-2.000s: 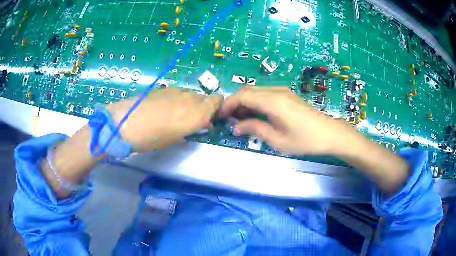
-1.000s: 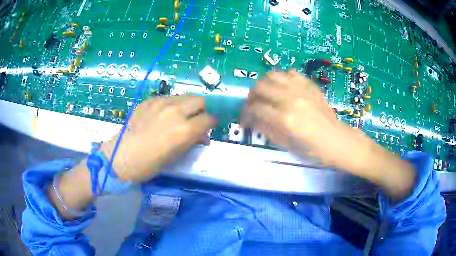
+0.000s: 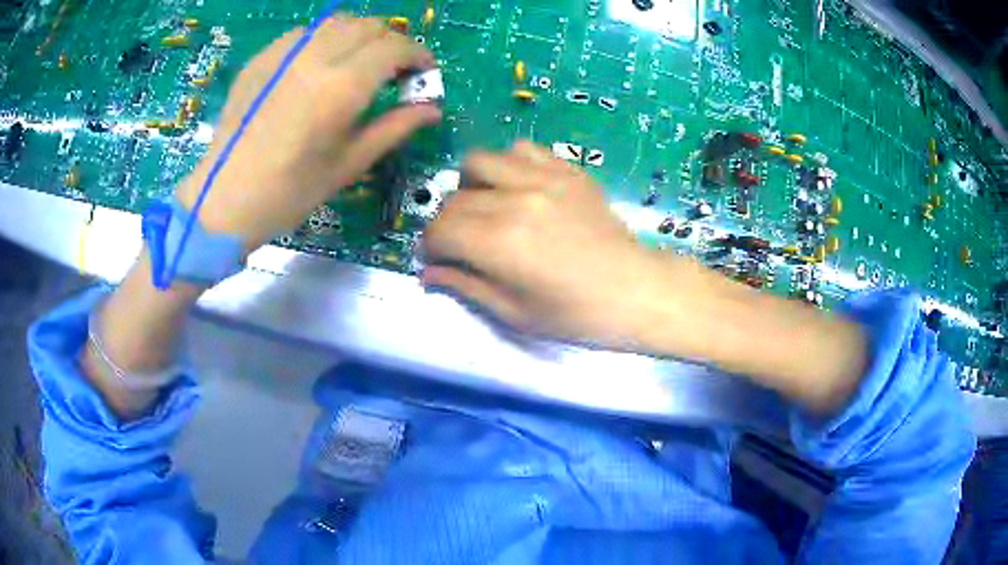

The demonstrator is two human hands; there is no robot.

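Observation:
A large green circuit board [image 3: 486, 44] lies in front of me. My left hand [image 3: 315, 121] is raised over the board's left middle, with thumb and fingertips closed on a small white square connector [image 3: 421, 85]. My right hand [image 3: 525, 237] is lower and to the right, near the board's front edge, fingers curled and slightly blurred. Another white square connector [image 3: 426, 195] with a dark centre sits on the board just left of my right fingers. Whether my right fingertips hold anything is hidden.
A silver-white rail [image 3: 520, 353] runs along the board's near edge. A blue cord [image 3: 245, 124] crosses my left hand from the wrist strap [image 3: 190, 245]. Yellow capacitors [image 3: 522, 80] and dark-red parts [image 3: 747, 160] stand on the board.
My left hand has moved up and left, and now grips a white connector. My right hand has moved left and down. The loose-looking white connectors at the board's middle no longer show there.

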